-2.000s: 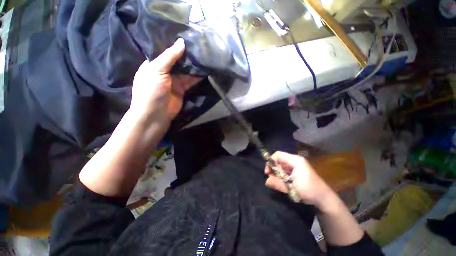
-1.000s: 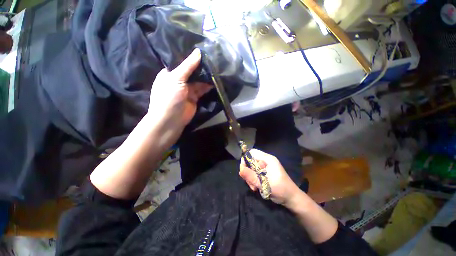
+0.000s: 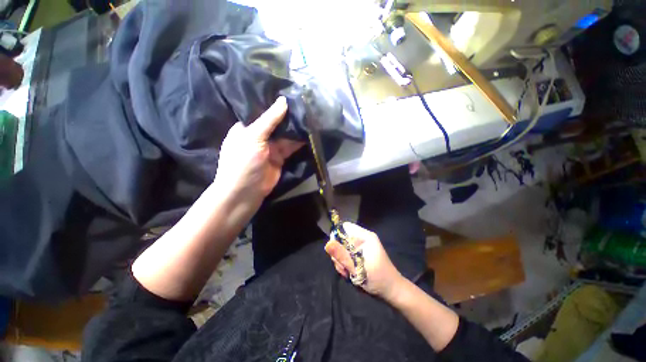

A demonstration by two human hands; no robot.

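Observation:
A dark navy-grey garment (image 3: 106,134) is heaped over the left part of the table, with its shiny lining (image 3: 322,106) spread at the table edge. My left hand (image 3: 248,155) pinches the garment, thumb on top. My right hand (image 3: 365,261) is closed around the wrapped handles of long tailor's shears (image 3: 322,173). The blades point up and away to the lining, just right of my left fingers. The blade tips blend into the cloth and glare, so I cannot tell whether they are open.
A white sewing machine (image 3: 559,28) stands upper right, with a slanting wooden strip (image 3: 467,67) beside it. A dark cord (image 3: 432,117) runs to the table edge. The lamp glare hides the upper middle. Scraps lie on the floor (image 3: 460,205). Part of a person's hand shows at the far left edge.
The shears have swung more upright and their blades have moved in beside my left hand at the lining. My right hand has moved left. The left hand and garment sit slightly further right in view.

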